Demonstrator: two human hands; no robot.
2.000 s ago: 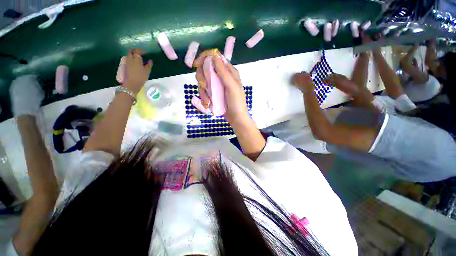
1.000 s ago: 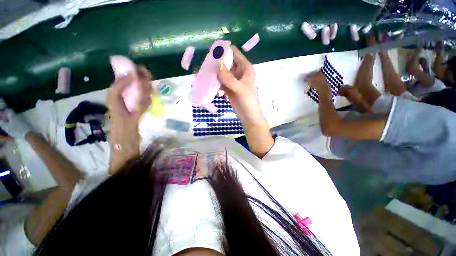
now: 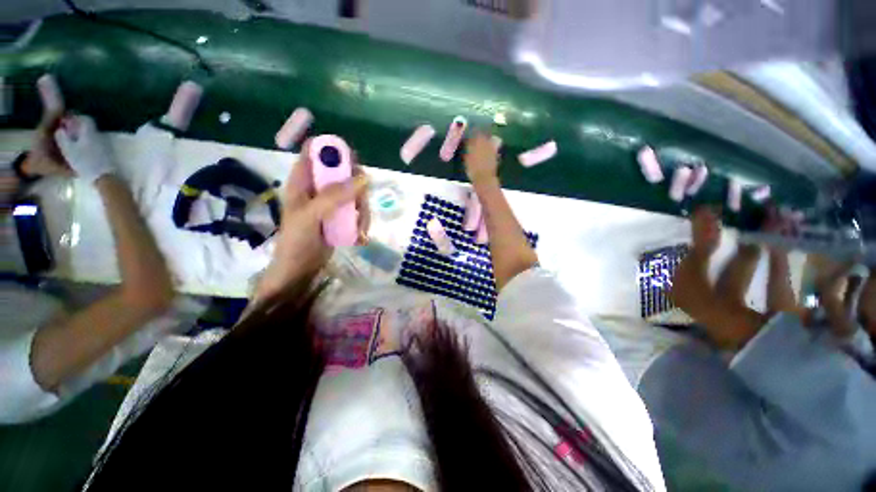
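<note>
My left hand (image 3: 305, 226) holds a pink device housing (image 3: 333, 197) upright, with a round dark dot near its top end. My right hand (image 3: 483, 159) is over the near edge of the green belt, just right of a pink unit with a small dark dot (image 3: 453, 139); its fingers are small and blurred, so I cannot tell whether they hold anything. A sheet with rows of dark dots (image 3: 437, 271) lies on the white table. A small pink piece (image 3: 440, 236) lies on it, and pink units (image 3: 474, 213) lie beside my right forearm.
More pink units lie on the green belt (image 3: 365, 86). A black strap loop (image 3: 226, 204) and a round white-green item (image 3: 387, 201) are on the table. People's arms are at left (image 3: 120, 231) and right (image 3: 711, 288), with another dot sheet (image 3: 663, 279) at right.
The view has turned. My right hand has left the unit it held and moved out to the belt; a unit now lies by the forearm. My left hand still holds a unit, now with its dot showing.
</note>
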